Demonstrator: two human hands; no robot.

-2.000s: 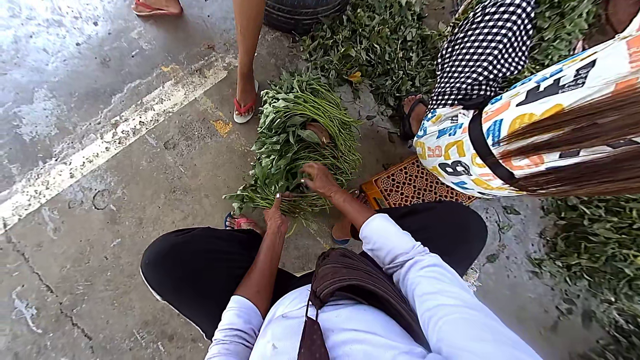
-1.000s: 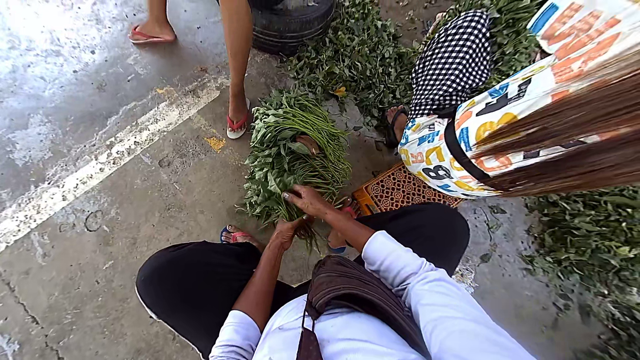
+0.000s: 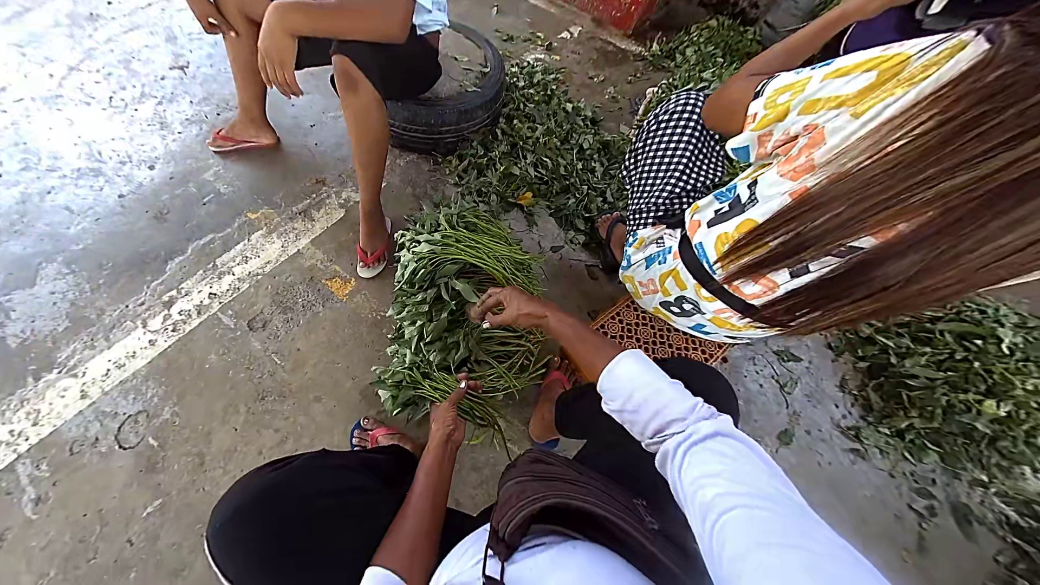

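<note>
A large heap of leafy green stalks (image 3: 439, 301) lies on the concrete floor in front of my feet, leaves toward the left and thin stems toward the right. At its near end, my left hand (image 3: 448, 410) is closed around several stems, thumb on top. Over the middle of the heap is my right hand (image 3: 510, 309), its fingers bent and thumb close to the index finger; whether it pinches a stalk cannot be made out.
A person sits on a black tyre (image 3: 447, 114) beyond the heap. Another person in a patterned shirt (image 3: 699, 268) sits at the right on an orange plastic crate (image 3: 662, 333). Loose greens (image 3: 552, 146) lie behind, and more greens (image 3: 959, 390) at the far right.
My hands were close together at the heap's near end; now my right hand has moved away from the left, over the heap's middle. The view has shifted, showing more of the seated person.
</note>
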